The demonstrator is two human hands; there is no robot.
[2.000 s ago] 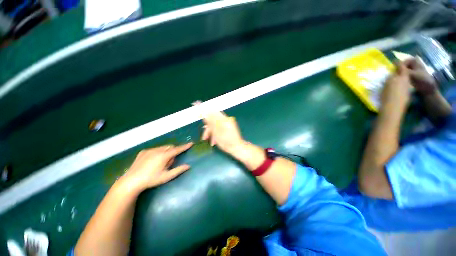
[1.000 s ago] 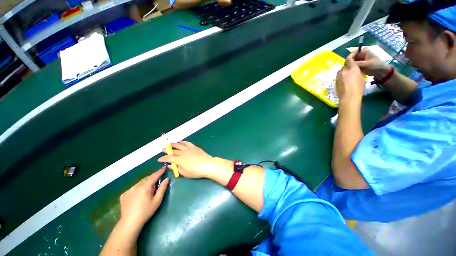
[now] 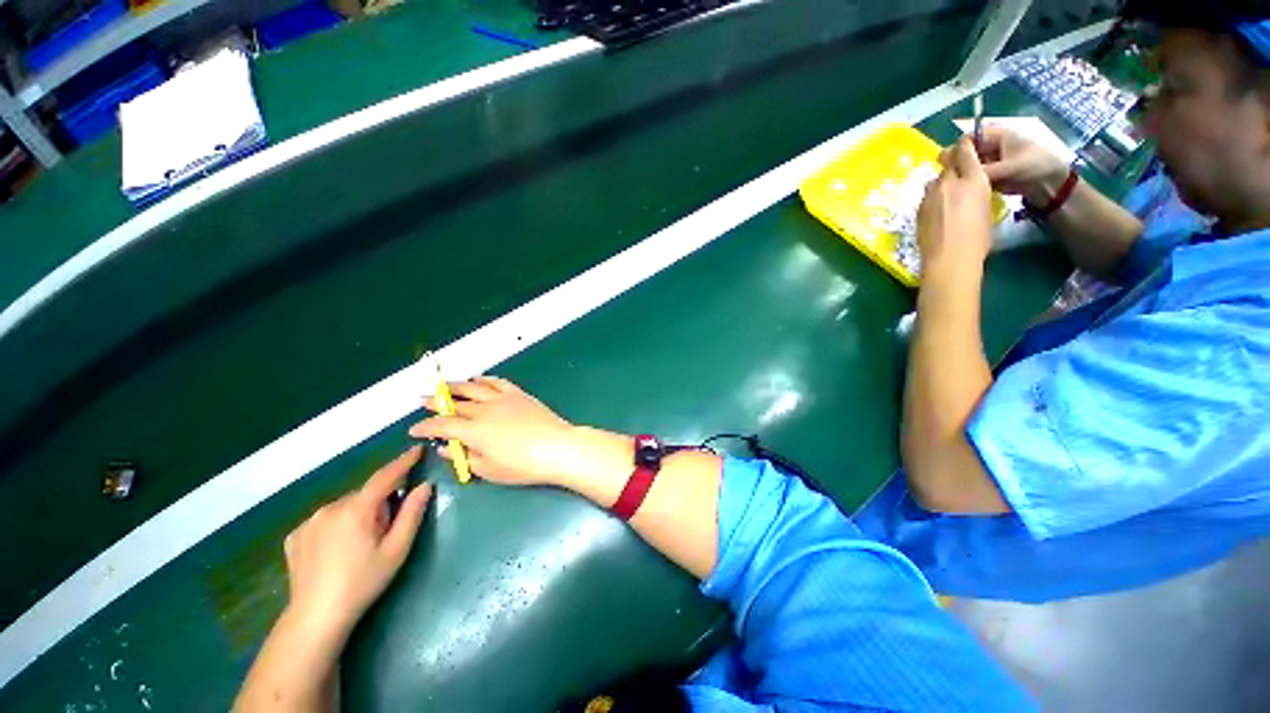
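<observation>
My right hand [image 3: 508, 435] grips yellow tweezers [image 3: 454, 435] beside the white rail, their thin tip pointing up over the rail. My left hand [image 3: 339, 547] is on the green bench, thumb and index fingertips close to my right fingertips. Something small and dark shows between the left thumb and index finger, too small to tell whether it is held. A small dark module [image 3: 119, 481] with light glints lies on the green belt at the left. A translucent amber sheet [image 3: 251, 582] lies on the bench left of my left hand, partly hidden by it.
A white rail [image 3: 613, 288] divides bench and belt. At the right a person in blue works with both hands by a yellow tray [image 3: 866, 202] of small white parts. A clipboard with papers [image 3: 191, 121] and black trays [image 3: 634, 17] lie beyond the belt. Whitish flecks lie lower left.
The yellow tweezers, not clearly visible two seconds ago, show in my right hand. Both hands are close together and slightly further left in the picture. The belt module also appears further left.
</observation>
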